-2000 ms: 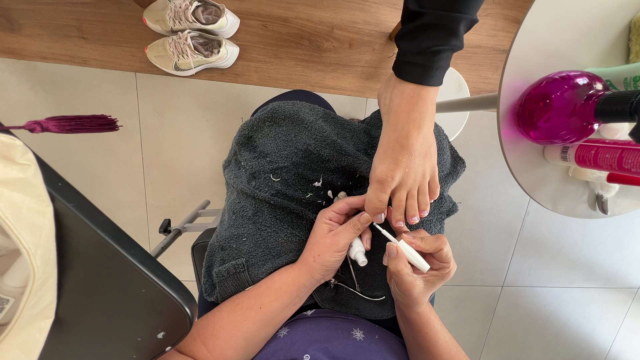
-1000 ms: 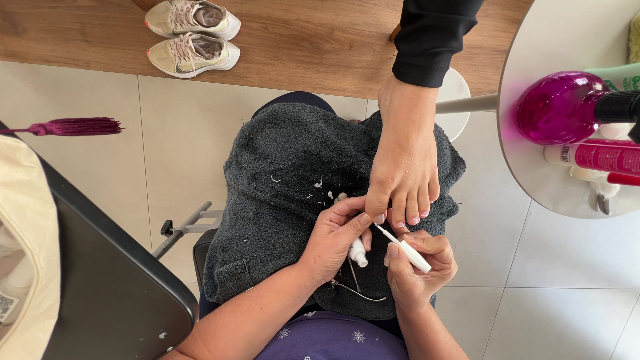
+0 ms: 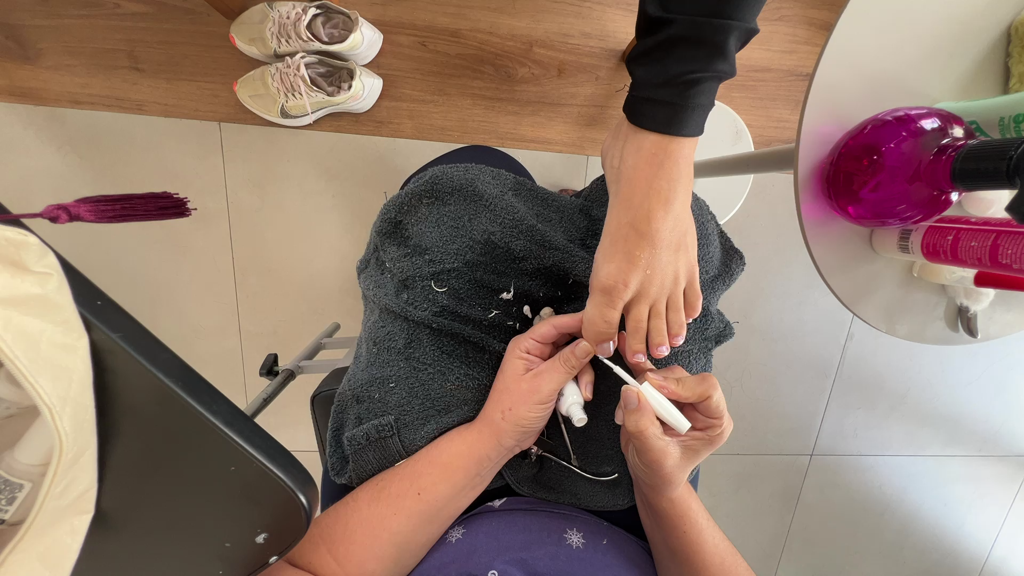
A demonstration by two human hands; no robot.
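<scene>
Another person's bare foot (image 3: 646, 240) rests on a dark grey towel (image 3: 456, 240) over my lap, toes toward me. My left hand (image 3: 536, 384) touches the big toe with thumb and forefinger and holds a small white nail polish bottle (image 3: 572, 402), its neck uncapped, under its fingers. In my right hand (image 3: 676, 424) is the white cap (image 3: 666, 408) of a polish brush (image 3: 618, 370); the bristle end is at the tip of the big toe. Thin metal tools (image 3: 580, 470) lie on the towel below the bottle, partly hidden. Pale clippings and white scraps (image 3: 507, 294) lie left of the foot.
A round white table (image 3: 832, 264) at the right holds a magenta bottle (image 3: 892, 166) with a black top, tubes and a brush. At the left stand a black tray or table (image 3: 184, 400) and a cream bag (image 3: 48, 320). Sneakers (image 3: 308, 88) sit on a wooden platform (image 3: 480, 72).
</scene>
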